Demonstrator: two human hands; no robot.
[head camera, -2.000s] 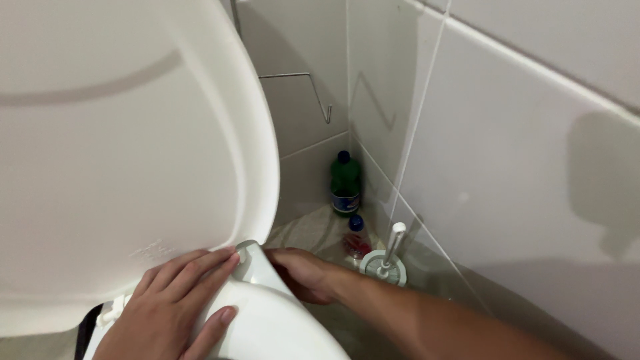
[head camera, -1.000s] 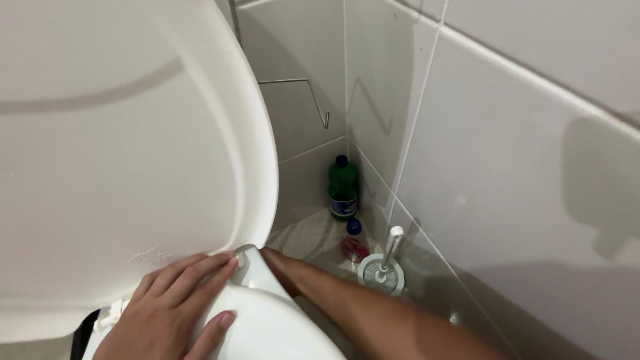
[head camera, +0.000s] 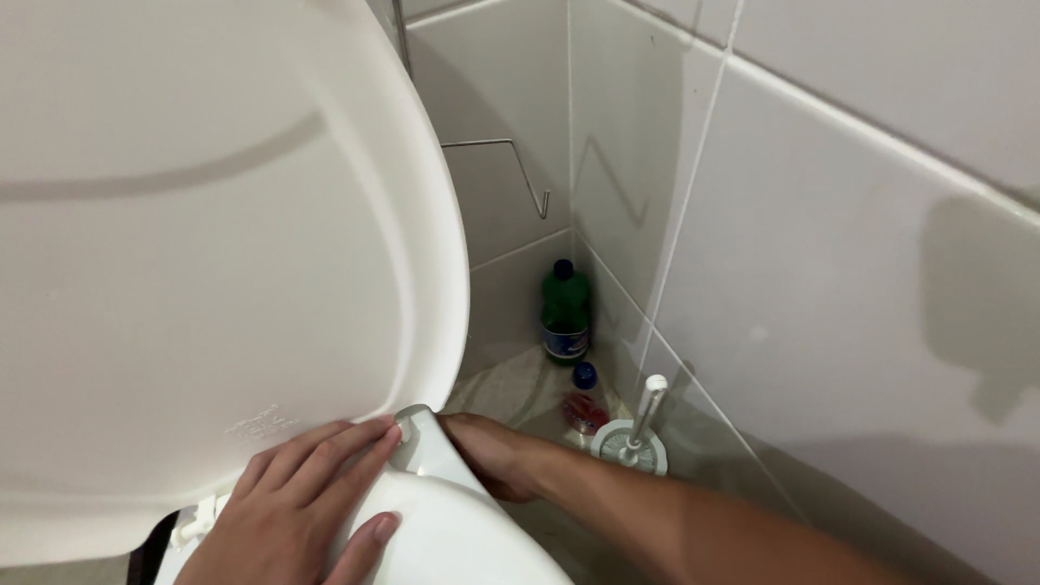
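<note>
A white toilet lid (head camera: 244, 244) stands raised across the left of the view. My left hand (head camera: 305, 504) lies palm down near the hinge area, fingers spread, with its fingertips by a small white fitting (head camera: 404, 431) at the back corner of the toilet. The toilet's white rim or seat (head camera: 455, 536) curves below, beside my thumb. My right hand (head camera: 491, 455) reaches in from the right, behind and under that corner; its fingertips are hidden by the toilet, so what they touch or hold cannot be seen. Another white hinge piece (head camera: 195, 520) shows left of my left hand.
A green bottle with a dark cap (head camera: 565, 317) and a smaller bottle with red liquid (head camera: 585, 406) stand in the tiled corner. Near my right forearm is a toilet brush in its holder (head camera: 632, 445). A bent metal wire hook (head camera: 512, 146) juts out above. Tiled wall (head camera: 829, 268) rises at right.
My right hand went deeper behind the toilet corner a second ago and now shows more of itself again. My left hand has stayed in place.
</note>
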